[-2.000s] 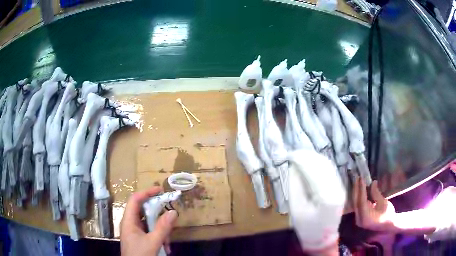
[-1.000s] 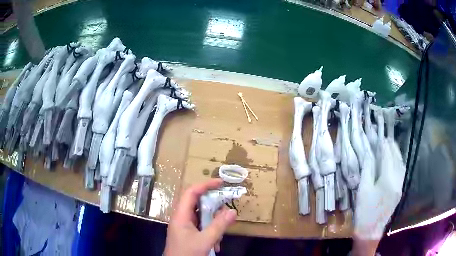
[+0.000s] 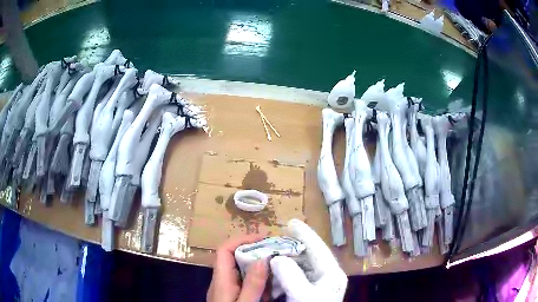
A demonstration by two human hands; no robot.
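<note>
My bare left hand (image 3: 236, 274) is shut on the foot end of a white-grey moulded leg (image 3: 268, 249), held low over the front edge of the cardboard mat (image 3: 206, 233). My right hand (image 3: 309, 268), in a white knitted glove, is closed around the right side of the same foot end. The rest of this leg is hidden by my hands and the picture's bottom edge. A small white liquid dish (image 3: 251, 201) sits on the stained mat just beyond my hands. Two crossed cotton swabs (image 3: 268, 123) lie on the bench behind the mat.
Rows of moulded legs lie at left (image 3: 154, 165) and right (image 3: 331, 168). Squat white squeeze bottles (image 3: 342, 93) stand behind the right row. A green conveyor belt (image 3: 177, 44) runs behind the bench. A clear-panelled box (image 3: 501, 147) with black cables is at right.
My gloved right hand has moved from the right row of legs to the foot end held in my left hand. The neighbouring arm seen earlier at the right is no longer there.
</note>
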